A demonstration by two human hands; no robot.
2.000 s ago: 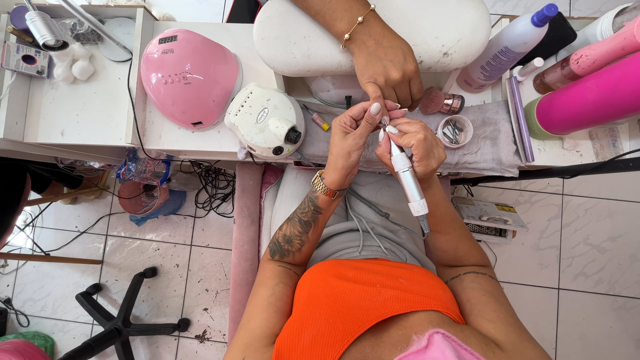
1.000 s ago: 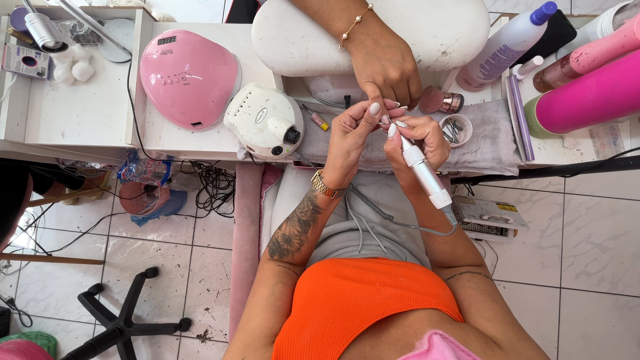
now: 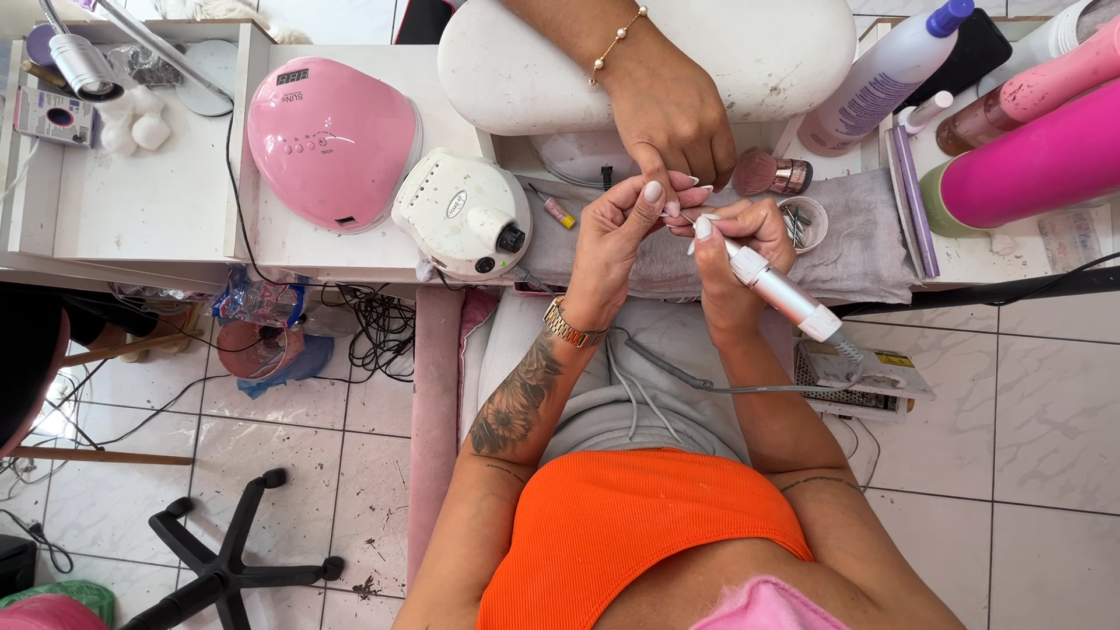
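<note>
My left hand, with a gold watch at the wrist, pinches a finger of another person's hand. That hand reaches down from a white padded armrest and wears a beaded bracelet. In my right hand is an electric nail drill handpiece, white and silver, tilted with its tip at the held fingertip. Its grey cord loops back across my lap. The fingertips overlap, so the exact contact of the bit is hidden. A small cup of drill bits stands beside my right hand, near a makeup-type brush.
To the left are a white drill control unit and a pink nail lamp. A grey towel lies beneath the hands. Several bottles, one with a purple cap, and a purple nail file are at the right.
The handpiece's rear end has swung outward to the right since the oldest frame, and its cord shows more. My left hand keeps about the same place on the other person's finger.
</note>
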